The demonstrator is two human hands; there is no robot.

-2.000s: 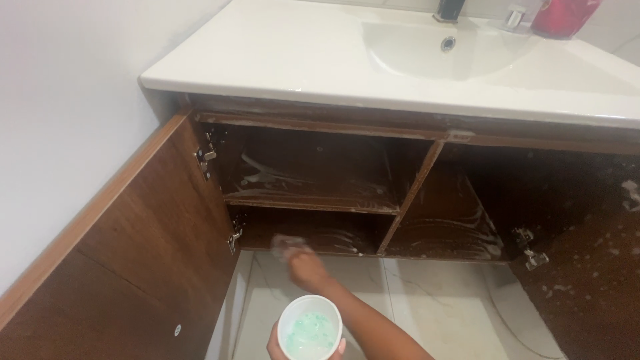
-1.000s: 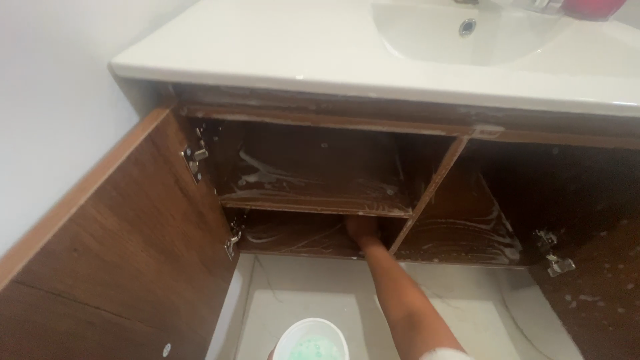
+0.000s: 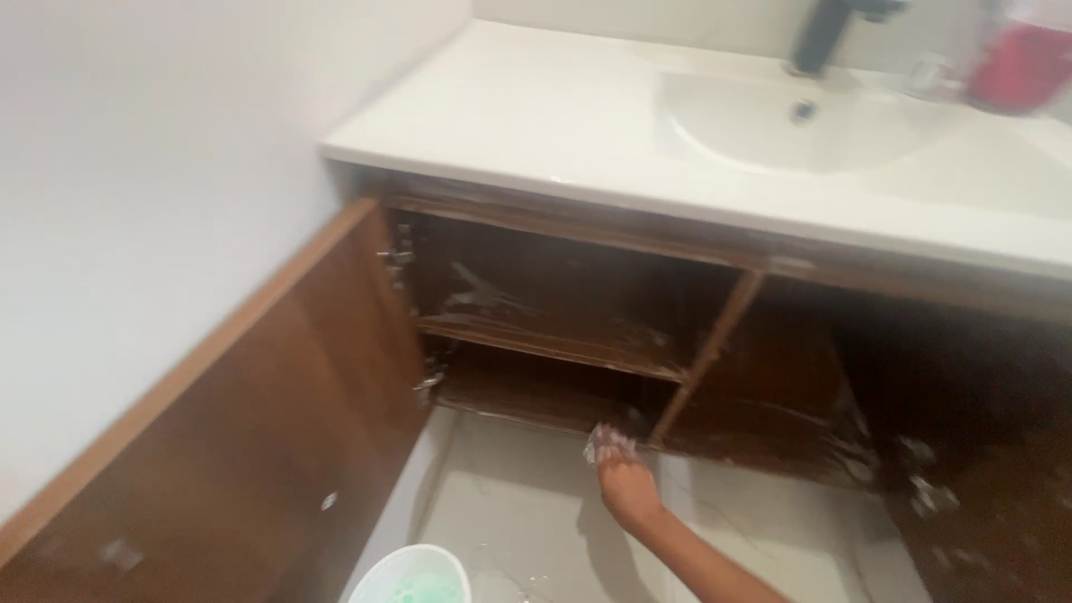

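Note:
My right hand [image 3: 626, 486] has its fingers curled around a small, blurred, shiny wad, perhaps a scouring pad, at the front edge of the cabinet's lower compartment [image 3: 536, 389]. Near the bottom edge stands a white cup [image 3: 410, 578] with pale green, foamy liquid. My left hand does not show; whether it holds the cup is hidden. Whitish streaks of suds mark the middle shelf [image 3: 553, 343] and the floor of the right compartment [image 3: 779, 427].
An open brown wooden door [image 3: 251, 419] spans the left side, another door [image 3: 988, 435] the right. Above are a white countertop [image 3: 536, 109] with a basin [image 3: 754, 126], a dark faucet [image 3: 821, 38] and a pink container [image 3: 1017, 67]. Pale tiles [image 3: 519, 502] lie below.
My right hand has come out of the lower compartment to its front edge. My left hand, seen around the cup two seconds ago, is out of view. The view has shifted.

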